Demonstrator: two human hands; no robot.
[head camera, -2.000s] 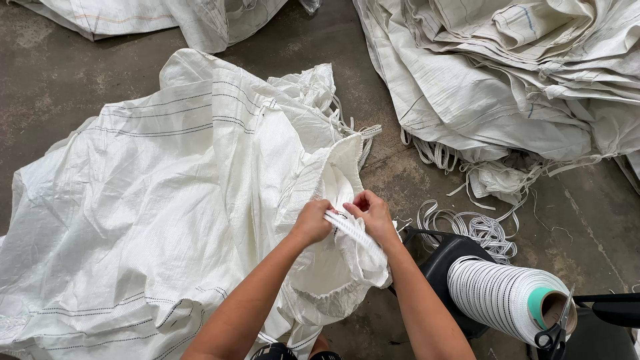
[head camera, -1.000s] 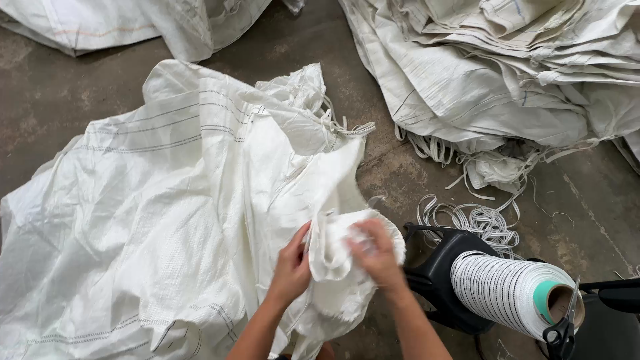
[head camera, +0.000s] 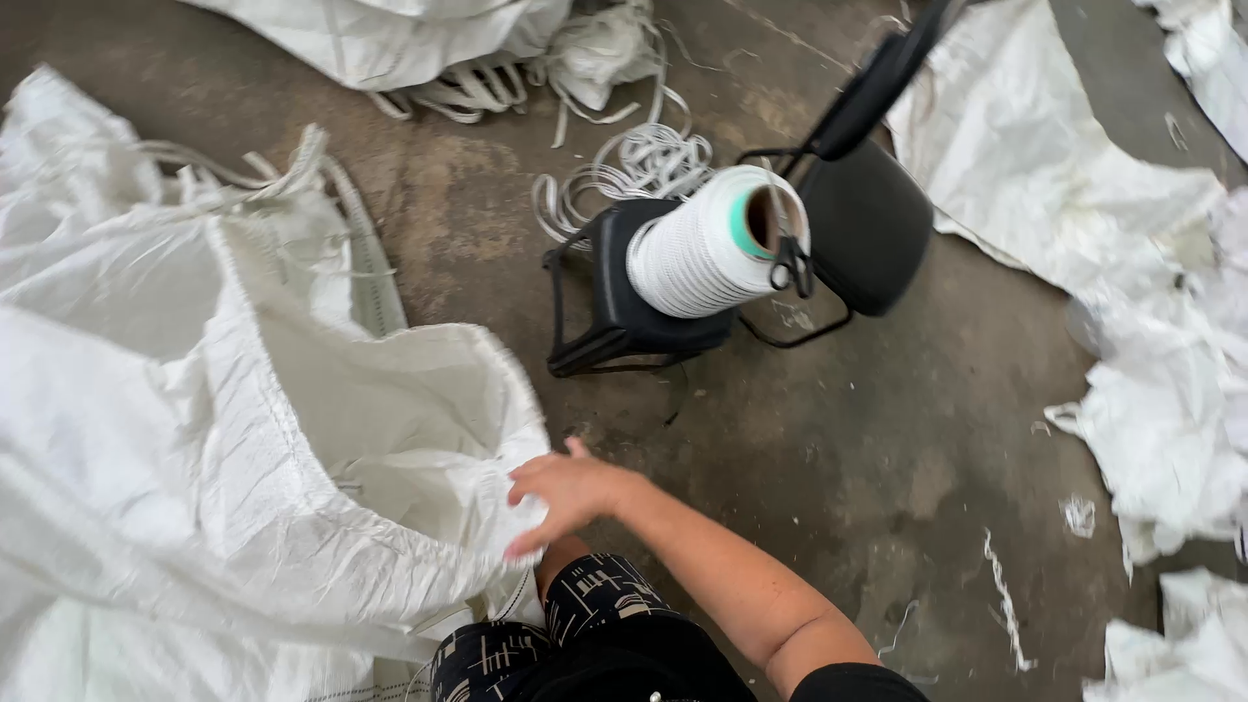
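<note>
A large white woven fabric bag (head camera: 166, 468) spreads over the left side, its gathered round mouth lying wide apart. At the right edge of that mouth is my right hand (head camera: 565, 497), fingers spread and slightly blurred, against or just over the fabric; it does not grip it. My left hand is out of view. Up and to the right of my hand, a big spool of white webbing (head camera: 697, 249) with dark lines leans on a black stool (head camera: 619, 302). Scissors with black handles (head camera: 790, 258) hang in the spool's core.
Loose white webbing (head camera: 648, 166) lies in coils behind the stool. A black chair (head camera: 868, 229) stands right beside the spool. More white woven fabric lies at the top (head camera: 419, 39) and along the right (head camera: 1072, 166). Thread scraps (head camera: 1004, 595) dot the concrete floor (head camera: 877, 468).
The view has swung far to the right. Both hands were together on the bunched bag mouth; now the mouth is spread wide, my right hand has let go and my left hand is out of view.
</note>
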